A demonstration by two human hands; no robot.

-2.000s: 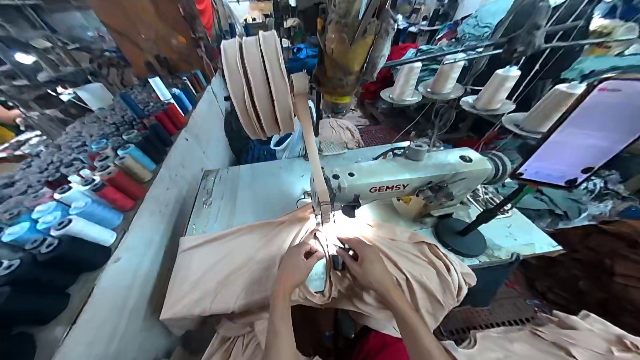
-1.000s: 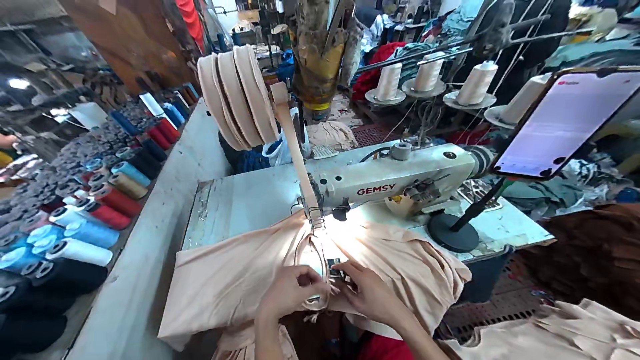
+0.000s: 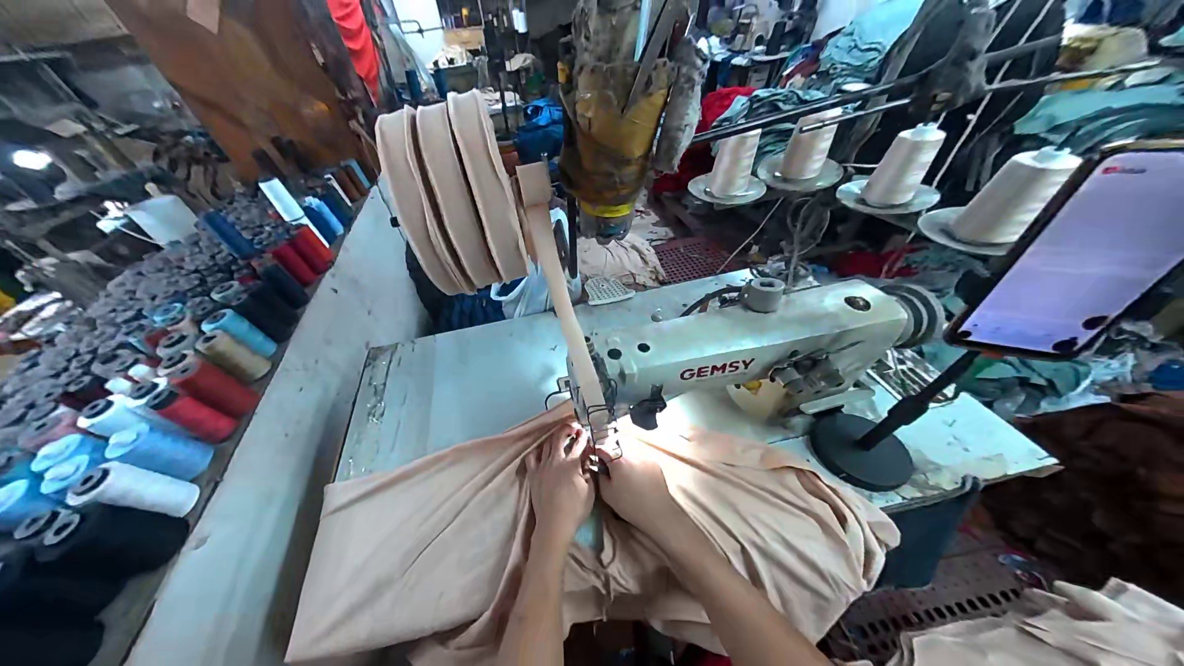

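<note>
A white Gemsy sewing machine (image 3: 740, 356) stands on a worn table, its lamp lighting the needle area. Beige knit fabric (image 3: 416, 546) spreads over the table's front on both sides of the needle. From rolls of beige fabric tape (image 3: 453, 194), one strip (image 3: 561, 287) runs down to the presser foot. My left hand (image 3: 560, 476) lies on the fabric just left of the needle, fingertips close to the foot. My right hand (image 3: 634, 486) pinches the fabric at the right of the foot, its fingertips partly hidden by glare and the machine's guides.
Many thread spools (image 3: 199, 407) fill a shelf at the left, behind a pale partition (image 3: 250, 499). A phone (image 3: 1078, 250) on a round-based stand (image 3: 862, 450) is at the right. Thread cones (image 3: 906, 166) stand behind the machine. More beige cloth (image 3: 1054, 629) lies at the lower right.
Both hands have moved away from me, up to the presser foot, from the fabric edge nearer my body. The opening in the fabric between them shows less now.
</note>
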